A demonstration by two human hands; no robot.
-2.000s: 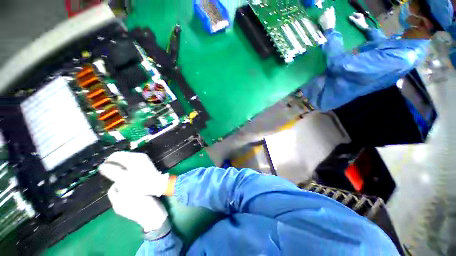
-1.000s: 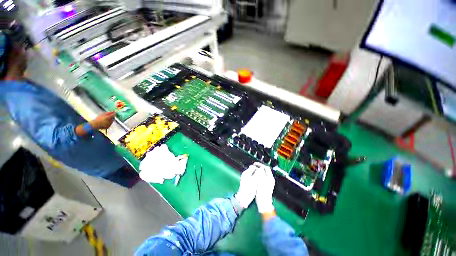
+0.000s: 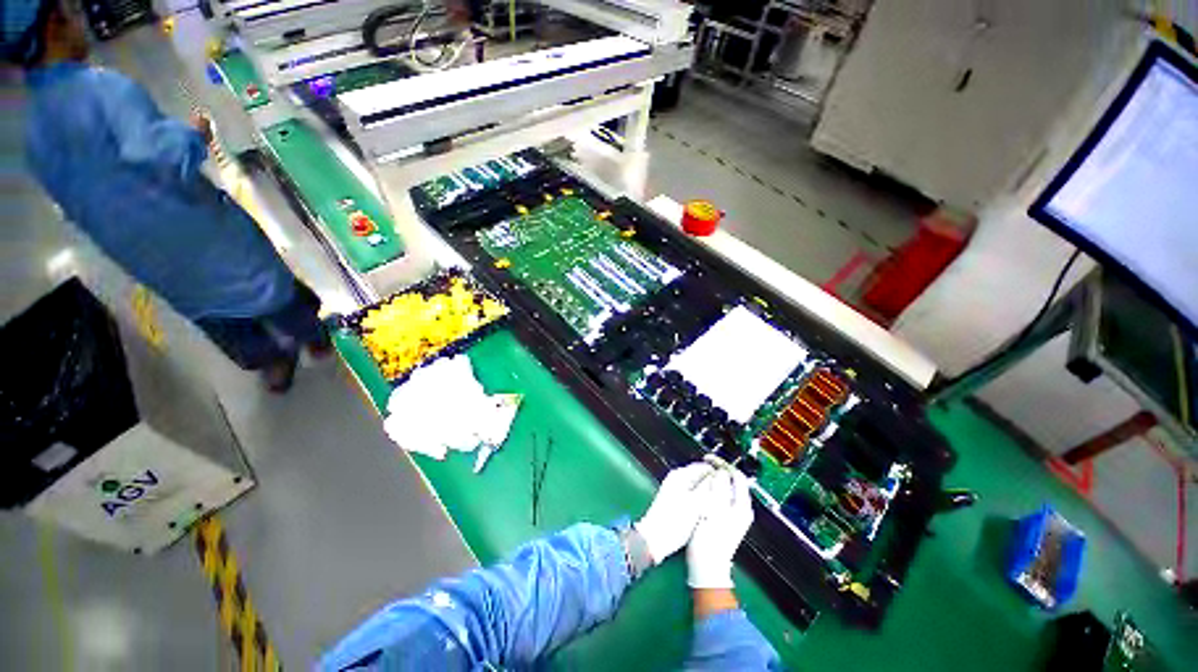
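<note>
My left hand [image 3: 677, 509] and my right hand [image 3: 721, 528], both in white gloves, are together at the near edge of the black carrier frame [image 3: 775, 558]. Their fingertips meet; whether they hold anything small is hidden. Beyond them in the frame lies a populated board with a white block [image 3: 738, 362], orange-copper coils [image 3: 804, 415] and a row of black round parts [image 3: 688, 404]. To its left, a green circuit board [image 3: 565, 256] with long white strips lies in a black frame.
Dark tweezers [image 3: 539, 475], a crumpled white cloth [image 3: 447, 407] and a tray of yellow parts [image 3: 423, 323] lie left on the green mat. A blue parts bin [image 3: 1047, 557] is right. A monitor [image 3: 1136, 177] stands back right. A blue-smocked person [image 3: 151, 197] is beyond the bench's left end, near an AGV cart [image 3: 138, 492].
The view has swung from the bench's right side toward the conveyor. My hands stay together at the frame's edge. The person at left has moved away from the yellow-parts tray since one second ago.
</note>
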